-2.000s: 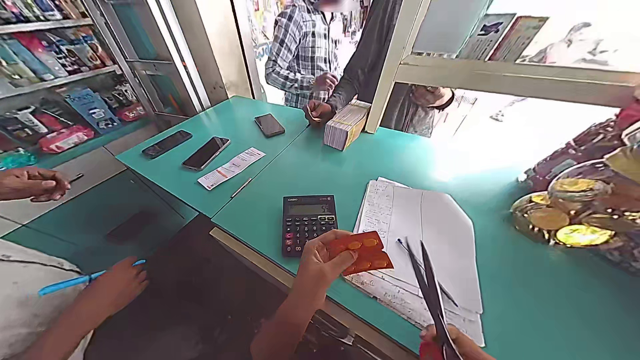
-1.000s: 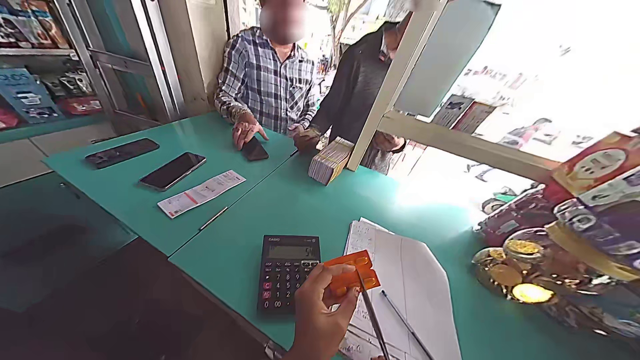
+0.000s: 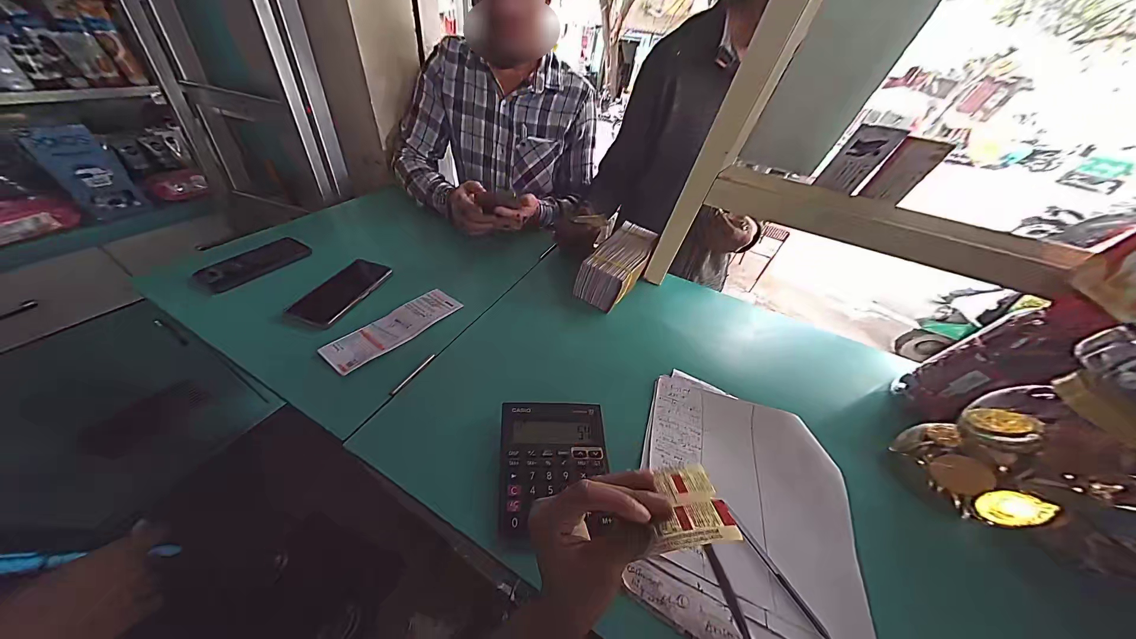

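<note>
In the lower middle, my left hand [image 3: 590, 537] pinches a small piece of medicine blister strip [image 3: 688, 510], its pale printed side with red patches showing. Below the strip, a dark blade, likely of scissors [image 3: 728, 590], points up from the bottom edge. My right hand is out of view. A thin pen [image 3: 785, 581] lies on handwritten paper sheets [image 3: 799, 497] beneath the strip. Just behind my left hand lies a black desk calculator [image 3: 552, 435], partly covered by it.
On the green counter [image 3: 497, 355] lie a phone [image 3: 339, 293], a dark case-like phone [image 3: 253, 264], a printed slip [image 3: 390, 331] and a card stack [image 3: 614, 264]. Jars [image 3: 963, 461] stand right. Two people stand across; a co-worker's hand [image 3: 115, 577] is lower left.
The strip in my left hand showed its orange side before and shows its pale printed side now. The person in the checked shirt has lifted a phone off the counter. My right hand has left view.
</note>
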